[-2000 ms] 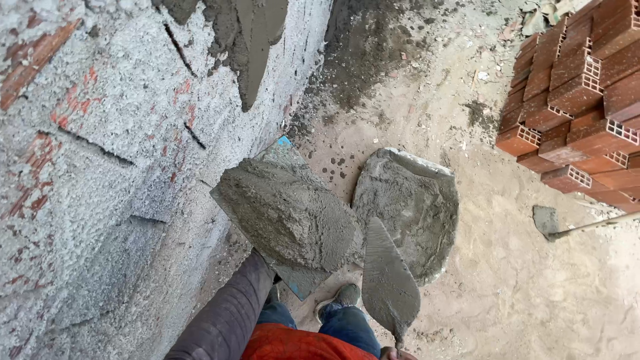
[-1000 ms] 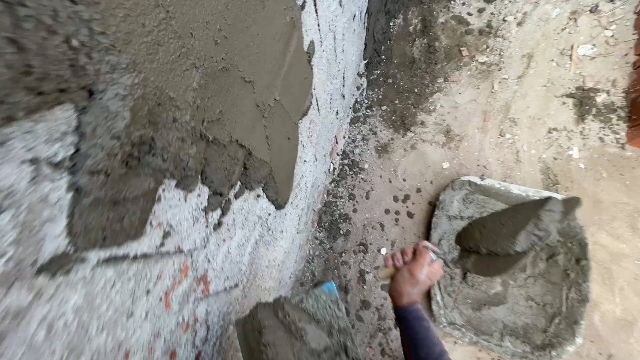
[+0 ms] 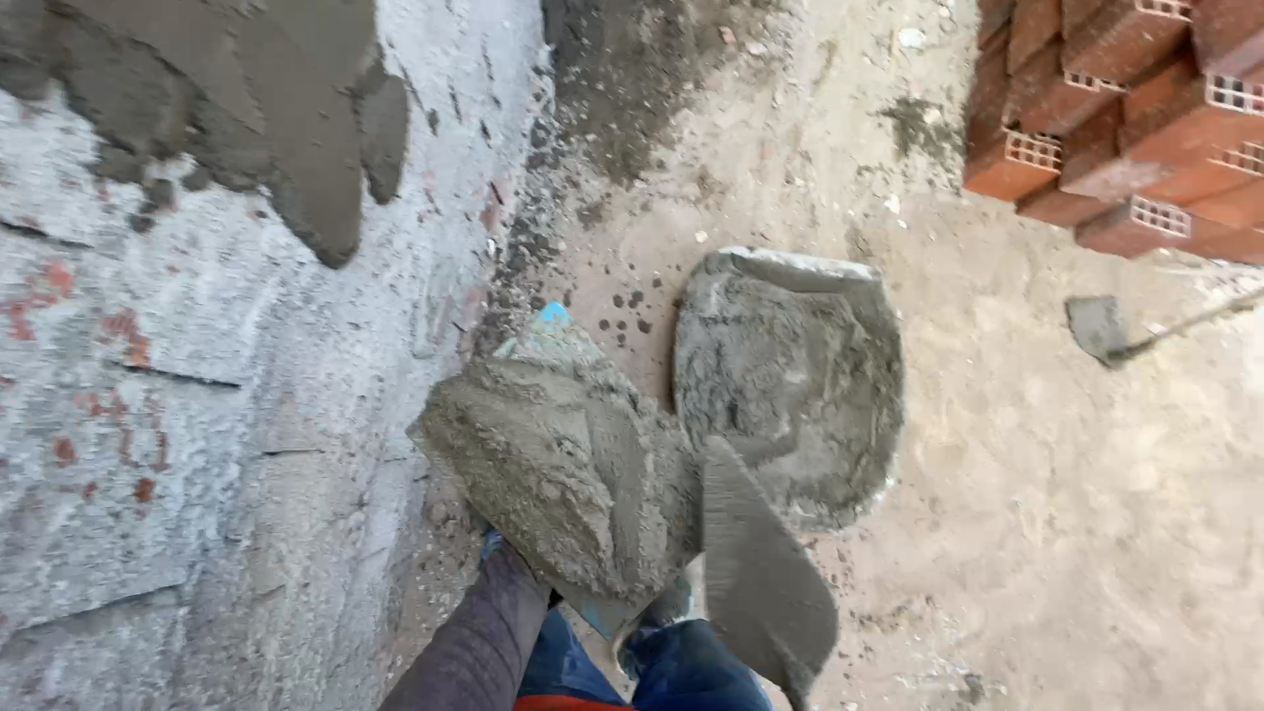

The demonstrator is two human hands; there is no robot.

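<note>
A blue plasterer's hawk [image 3: 555, 314] carries a thick heap of wet mortar [image 3: 563, 464]. My left forearm, in a dark sleeve, reaches under it; the left hand itself is hidden beneath the board. The blade of a pointed trowel [image 3: 760, 573], coated with mortar, touches or overlaps the right edge of the heap. Its handle and my right hand lie out of view below. Just beyond the trowel, a mortar tub [image 3: 790, 385] with wet mix inside stands on the ground. Fresh mortar [image 3: 286, 109] covers the upper part of the rough wall at the left.
The rough grey wall [image 3: 197, 444] runs along the left, with red brick showing in spots. Hollow red bricks [image 3: 1136, 128] are stacked at the upper right. Below them a mortar-crusted long-handled tool [image 3: 1098, 329] lies on the sandy floor. My feet stand below the hawk.
A second ago my right hand held the trowel over the tub with its blade pointing right; now the blade is at the heap on the hawk. The view has shifted considerably.
</note>
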